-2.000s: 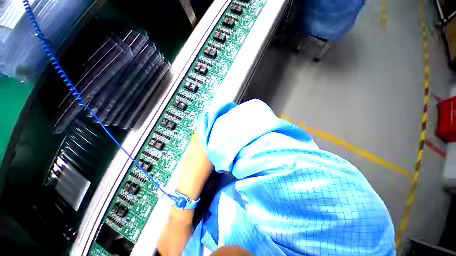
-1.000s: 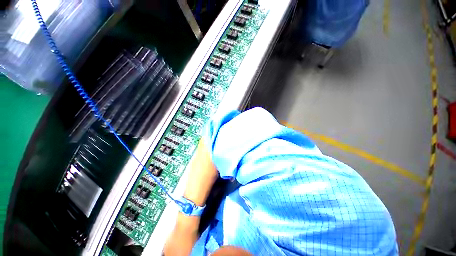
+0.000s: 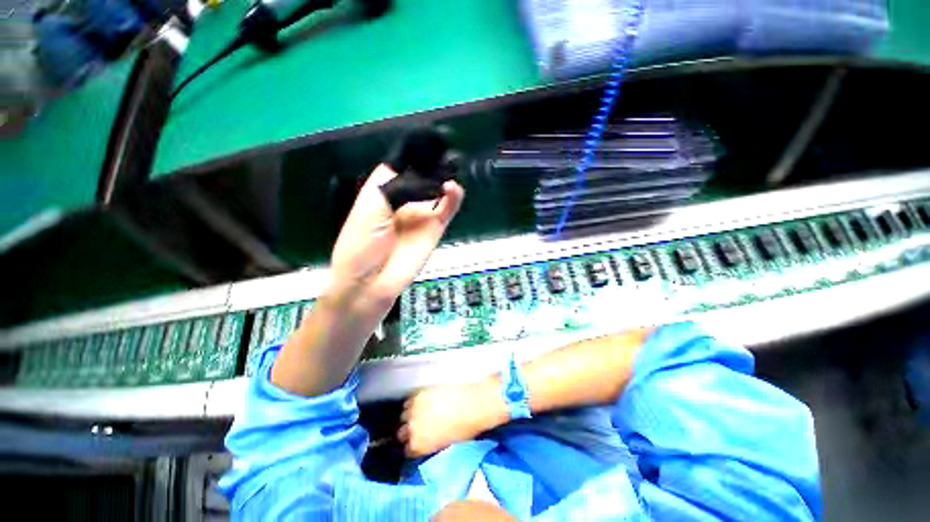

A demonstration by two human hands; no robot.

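My left hand (image 3: 393, 229) reaches over the rail's far edge, with dark covers on its fingertips. The fingers blend into the dark shelf, so I cannot tell whether it holds anything. My right hand (image 3: 454, 416) is low beside the near rail, fingers curled, with a light blue wrist strap (image 3: 516, 392) behind it. Whether it holds anything is unclear. Green circuit boards (image 3: 551, 306) with rows of black blocks lie between the rail's white edges (image 3: 714, 209). More boards (image 3: 133, 352) lie to the left, partly behind my left forearm.
A pile of dark shiny trays (image 3: 627, 173) lies on the shelf behind the rail. A bright blue coiled cord (image 3: 602, 112) crosses in front of it. The green bench (image 3: 337, 82) holds a black tool with a cable (image 3: 263, 22) and translucent bluish-white trays (image 3: 704, 29).
The view has swung left, so the rail now runs across the picture. My left arm and hand have come into view. My right forearm now lies across my front, with its hand visible.
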